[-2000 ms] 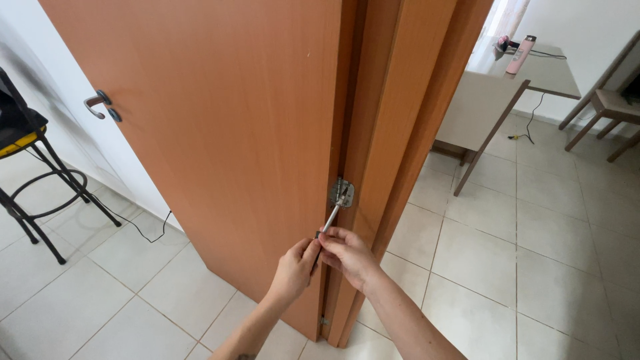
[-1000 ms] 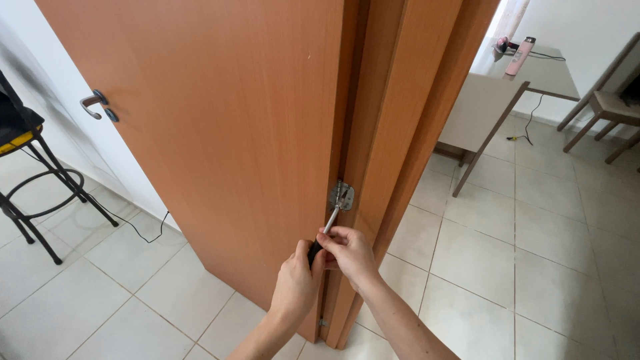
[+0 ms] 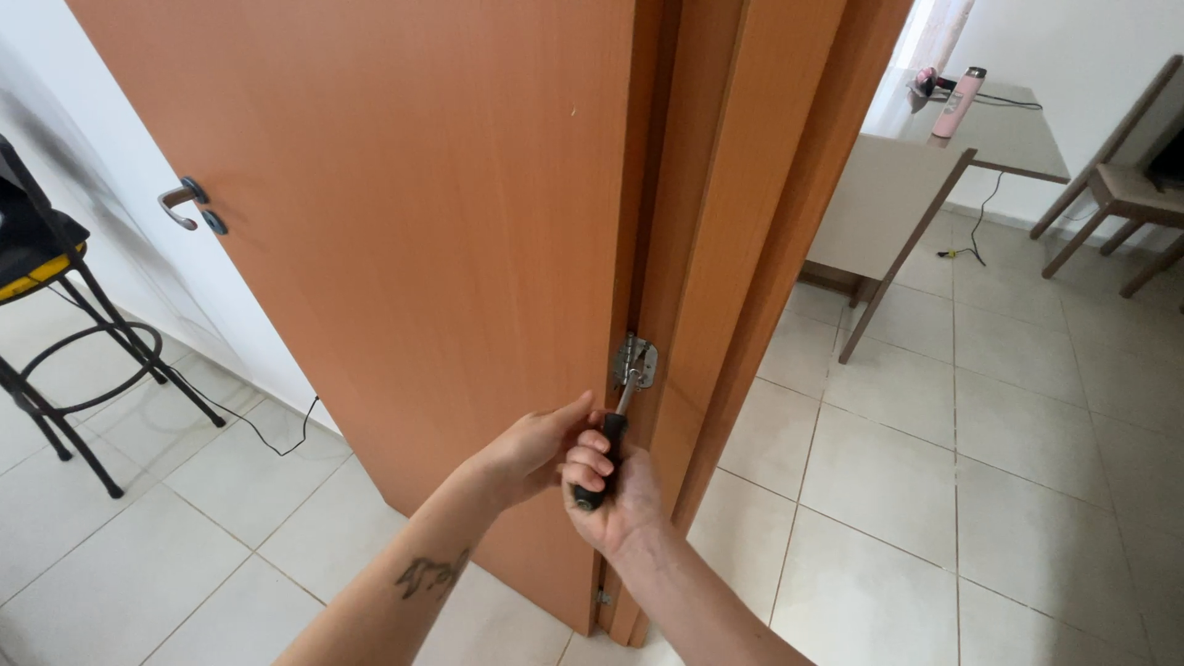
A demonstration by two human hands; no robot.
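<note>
My right hand (image 3: 618,486) is closed around the black handle of a screwdriver (image 3: 611,444). The metal shaft slants up to a metal door hinge (image 3: 635,362), where its tip meets the plate. Just left of the handle is my left hand (image 3: 541,453), its thumb raised and its fingers partly hidden behind the right hand; whether it touches the tool is unclear. The hinge joins a brown wooden door (image 3: 444,231) to its wooden frame (image 3: 740,231). A lower hinge (image 3: 603,597) shows near the floor.
A lever handle (image 3: 180,203) sticks out on the door's left side. Far left stands a black metal stool (image 3: 97,324), with a thin cable (image 3: 268,444) on the tiles. Beyond the frame are a chair (image 3: 879,203), a table (image 3: 1008,139) bearing a pink bottle (image 3: 959,104), and another chair (image 3: 1128,190).
My right hand has moved down from the shaft and now grips the handle. The left hand, earlier around the handle, has shifted to its left side with the thumb raised.
</note>
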